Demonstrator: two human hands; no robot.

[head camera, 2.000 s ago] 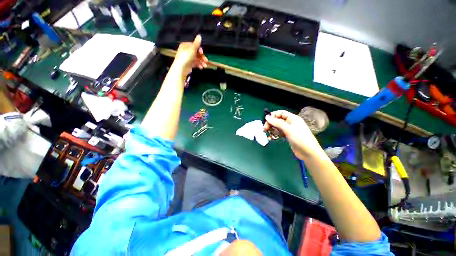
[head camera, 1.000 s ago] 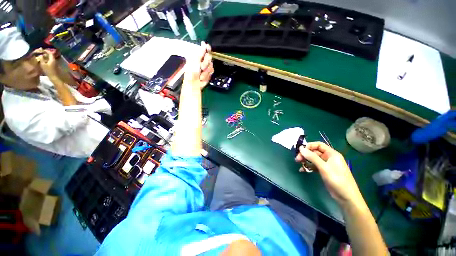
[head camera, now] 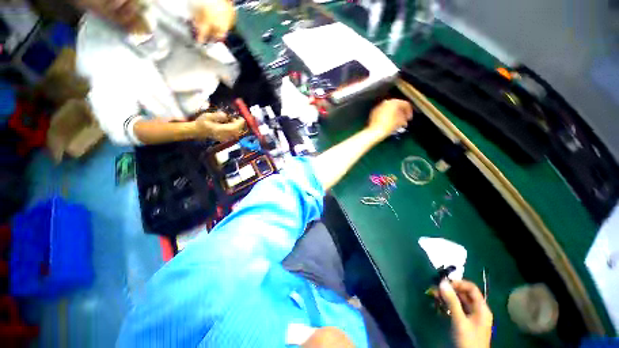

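My right hand [head camera: 470, 311] pinches a small black module [head camera: 444, 274] over the green mat [head camera: 380, 248], at the near edge of a white wipe [head camera: 442, 253]. My left hand [head camera: 390, 117] is stretched out to the far left of the mat, by the raised shelf's edge. Its fingers are curled and blurred, with something small and pale beside the fingertips; I cannot tell whether it is held. A round whitish tub [head camera: 533, 309] stands right of my right hand. A thin silvery stick [head camera: 484, 282] shows between them.
A clear round dish [head camera: 417, 170], a multicoloured tangle [head camera: 383, 180] and a silvery wire loop [head camera: 373, 201] lie on the mat. Black trays [head camera: 475, 102] are on the raised shelf [head camera: 495, 173]. At left, a coworker's hand [head camera: 220, 126] is at a tray of orange-framed units [head camera: 239, 170].
The view has swung left and tilted, bringing the coworker further in. The coworker's hand now reaches to the tray of units. My left hand is lower against the shelf edge. My right hand still holds the module.
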